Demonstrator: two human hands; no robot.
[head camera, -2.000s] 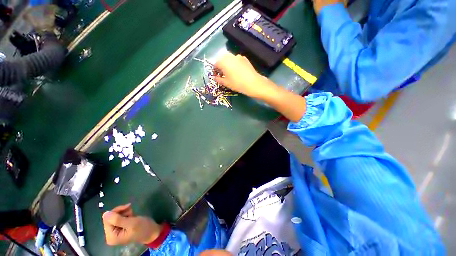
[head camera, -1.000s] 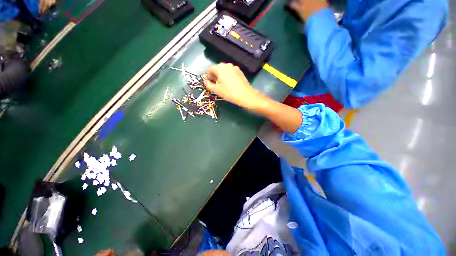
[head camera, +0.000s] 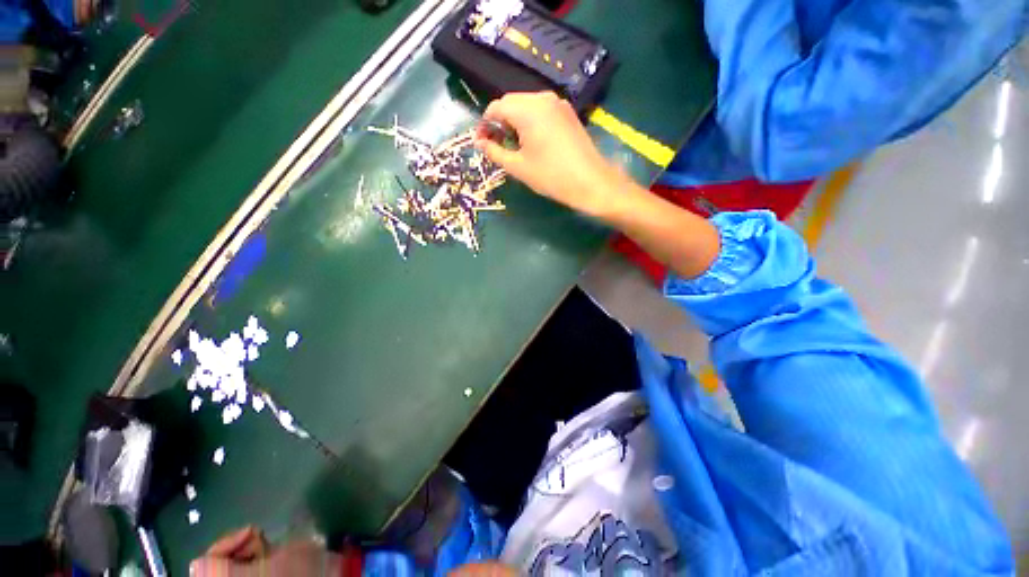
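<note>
My right hand is over the upper right edge of a loose pile of thin strip parts on the green mat. Its thumb and forefinger are pinched together, and a thin dark piece seems to show at the fingertips, but it is too blurred to be sure. My left hand is blurred at the bottom edge, partly cut off, near the red wristband; what its fingers hold cannot be told. Small white pieces lie scattered on the mat at the left.
A phone housing rests on a thick black block beside yellow tape. A metal-edged conveyor lane runs along the far side. A black box with clear plastic stands at the left. Another worker's blue sleeve is at the upper right.
The view has shifted. My right hand has moved from inside the strip pile to its upper right edge. My left hand has dropped to the bottom edge, having been fully in view two seconds ago.
</note>
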